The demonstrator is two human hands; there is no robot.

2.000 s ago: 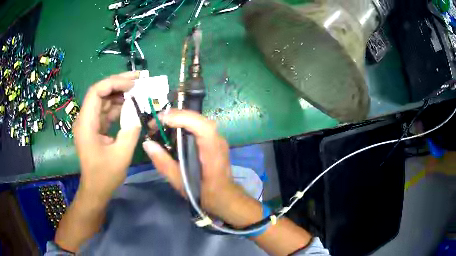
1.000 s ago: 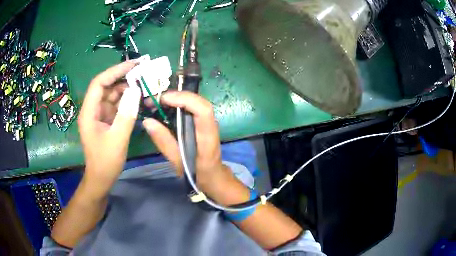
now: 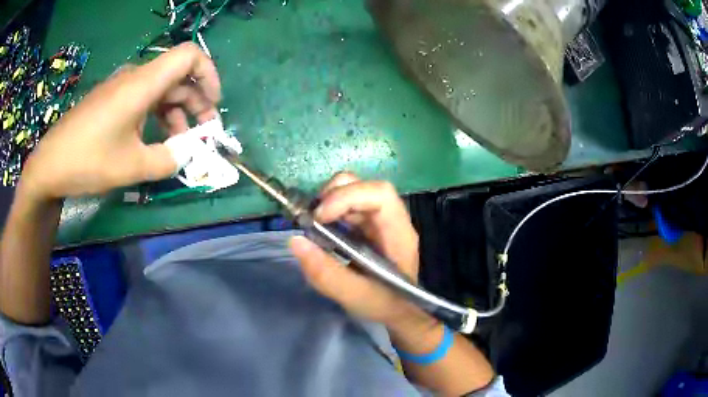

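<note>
My left hand [image 3: 109, 128] holds a white plastic housing [image 3: 209, 167] between thumb and fingers above the green mat, near its front edge. A green lead wire [image 3: 182, 191] runs left from under the housing to a small pale end piece. My right hand [image 3: 361, 248] grips the soldering iron [image 3: 330, 239], which points up and left. The iron's metal tip meets the housing at its upper right; the exact contact spot is too small to tell. The white solder feed tube [image 3: 574, 198] runs along the iron and loops off to the right.
Circuit boards [image 3: 31, 93] lie piled at the left. Dark and green leads [image 3: 186, 23] lie tangled at the top. The large grey fume hood [image 3: 481, 85] stands at the right of the green mat [image 3: 310, 85]. A blue crate [image 3: 78, 302] holds small parts below the bench edge.
My left hand has turned and moved left with the housing. My right hand has moved right and down, off the leads, and the iron has swung from upright to slanting left, its tip now at the housing.
</note>
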